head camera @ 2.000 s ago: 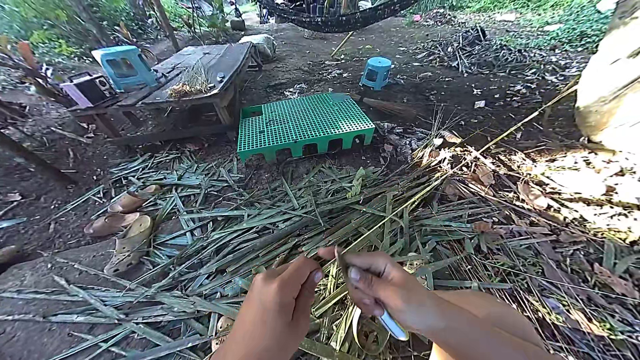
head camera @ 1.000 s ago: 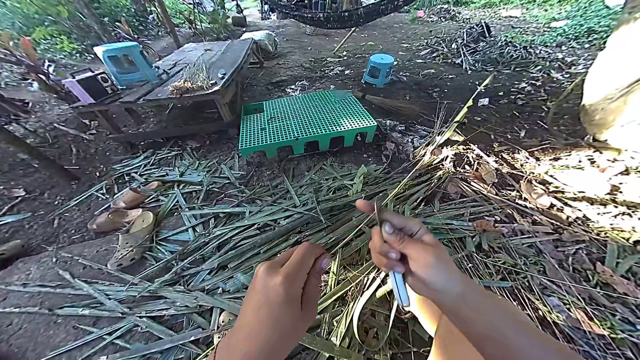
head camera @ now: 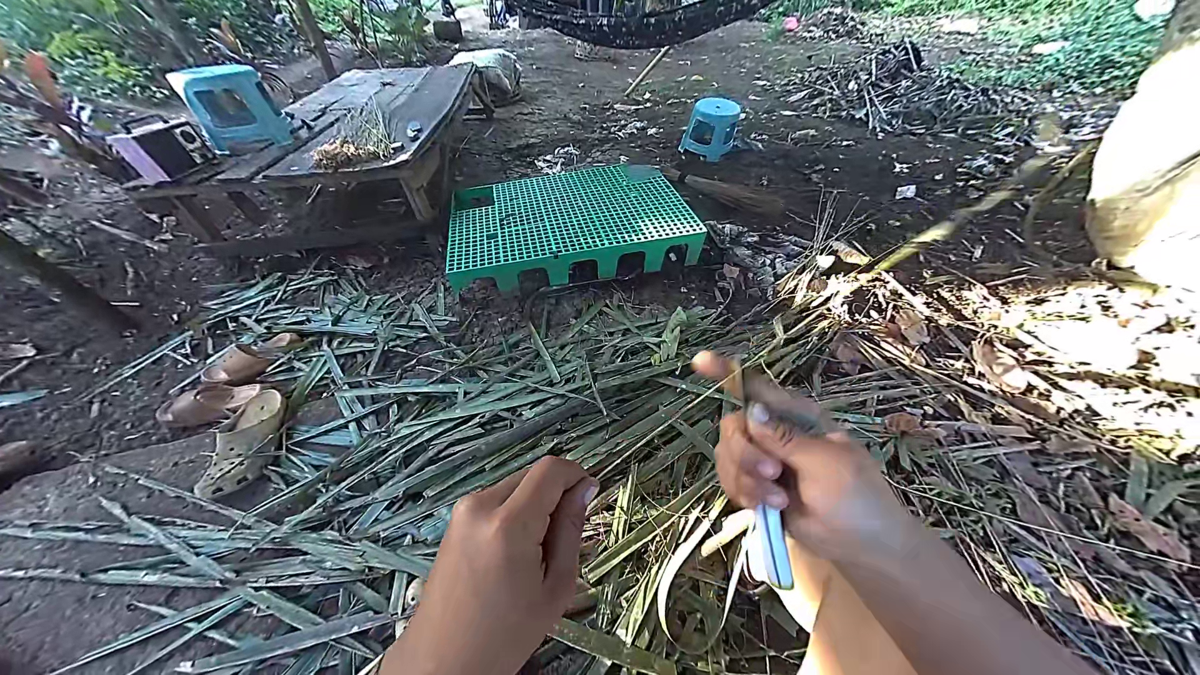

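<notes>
My right hand (head camera: 797,450) is closed around a knife (head camera: 771,544), its white and blue handle sticking out below the fist and its dark, blurred blade near the forefinger. The thumb presses beside the blade and the forefinger points up and left. My left hand (head camera: 520,534) sits to the left, apart from the right, with curled fingers; whether a thin strip is pinched in it I cannot tell. Under and beyond both hands lie many long green leaf strips (head camera: 506,412). Pale curled shavings (head camera: 689,572) hang between the hands, near the bare leg.
A green plastic grate (head camera: 577,220) stands past the leaves. Behind are a wooden table (head camera: 375,103) and a blue stool (head camera: 712,127). Brown clogs (head camera: 246,441) lie at left. A pale boulder-like object (head camera: 1148,178) is at right, a dark hammock (head camera: 647,26) at the top.
My hands were close together two seconds ago and are now apart. Since then the right hand with the knife has moved right, and the long thin strip running up and right from it no longer shows clearly.
</notes>
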